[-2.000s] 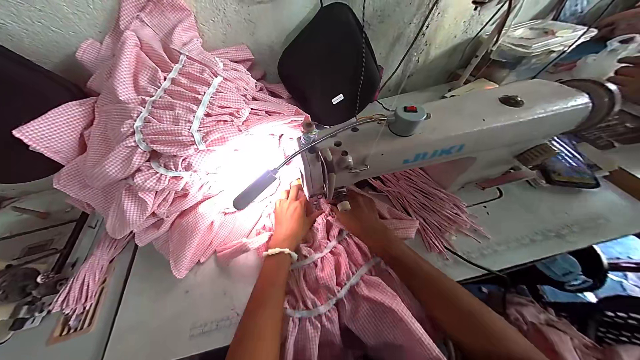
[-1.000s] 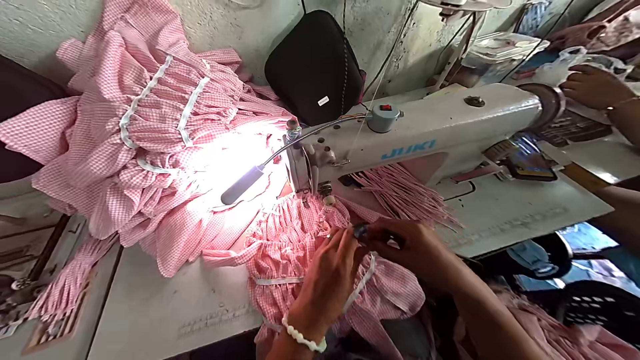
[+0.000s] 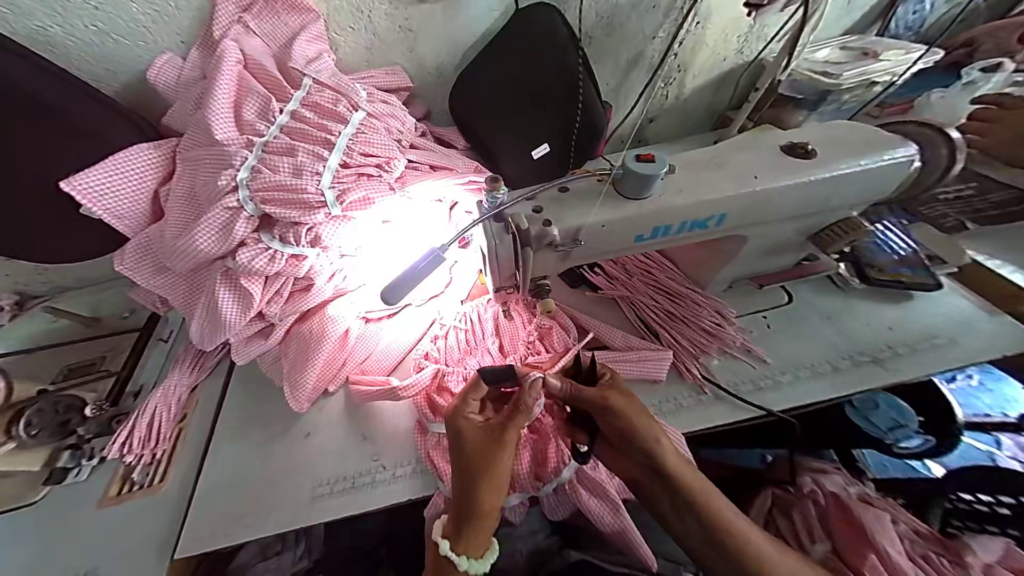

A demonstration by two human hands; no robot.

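In front of the needle area of a white Juki sewing machine (image 3: 704,192), a gathered pink gingham garment (image 3: 480,344) with white trim hangs over the table edge. My left hand (image 3: 492,432), with a beaded bracelet at the wrist and a dark wrap on one finger, pinches a small piece of pink and white fabric above the garment. My right hand (image 3: 612,416) grips the same small piece between thumb and finger. Black thread snips (image 3: 584,408) are tucked in the right palm, blades up. A grey stick lamp (image 3: 414,276) shines brightly beside the presser foot.
More gingham garments (image 3: 280,184) are heaped left and behind. Thin pink fabric strips (image 3: 680,312) lie under the machine arm, close to a phone (image 3: 892,252). A black padded object (image 3: 532,96) leans on the wall. Another person's hand (image 3: 996,128) is at the far right.
Both hands have come away from the needle area toward the table's front edge. The snips now show in the right hand. The other person's hand has shifted at the right.
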